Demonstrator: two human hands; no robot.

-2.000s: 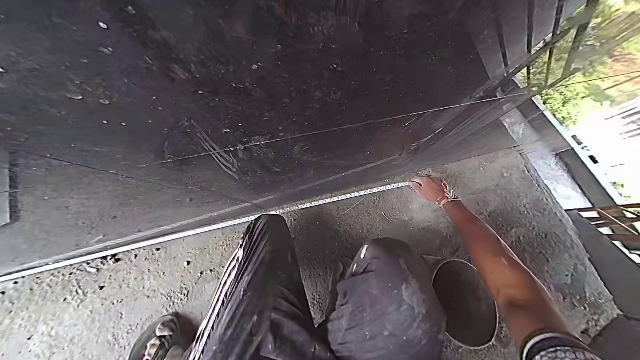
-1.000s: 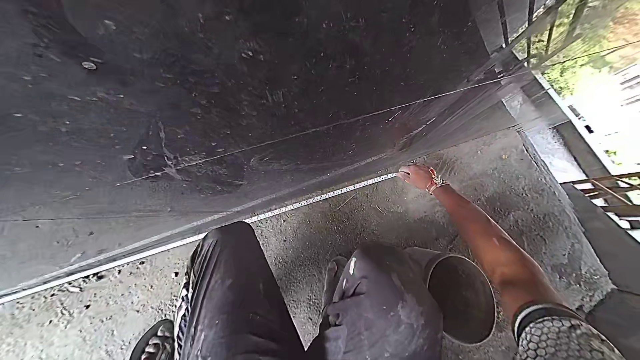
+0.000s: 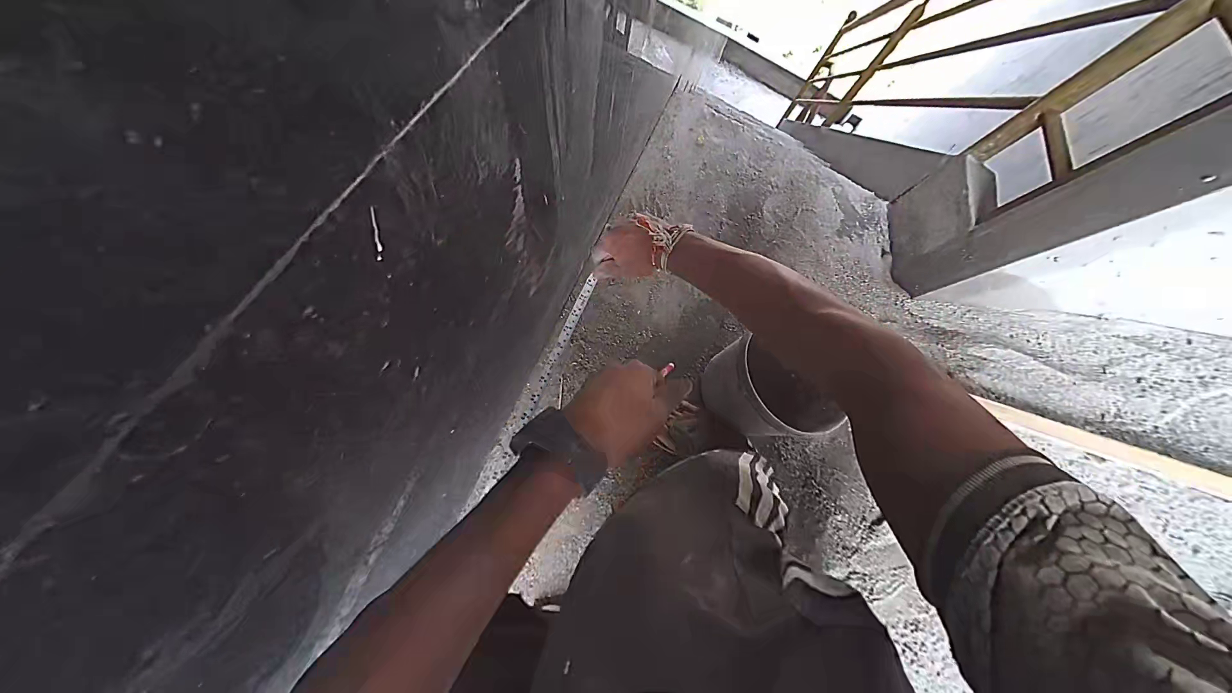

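A thin white strip with dark marks along it (image 3: pixel 576 313), like a measuring tape, runs along the foot of a dark, dusty wall panel (image 3: pixel 318 318). The fingers of my right hand (image 3: pixel 630 248), with bands at the wrist, are closed on the far end of this strip, close to the wall. My left hand (image 3: pixel 626 409), wearing a black wrist band or watch, is nearer to me, above the floor. From its curled fingers sticks the pinkish-red tip of a small thin object (image 3: pixel 666 371); what it is I cannot tell.
A grey bucket (image 3: pixel 731 385) stands tilted-looking on the rough concrete floor (image 3: pixel 751 173), under my right forearm. A low concrete ledge (image 3: pixel 934 221) with a metal railing (image 3: pixel 1054 144) lies at the upper right. A pale wooden strip (image 3: pixel 1107 443) lies at the right.
My left hand, out of view in both earlier frames, has come into view near the strip. My right hand stays at the strip's end. The view has turned strongly.
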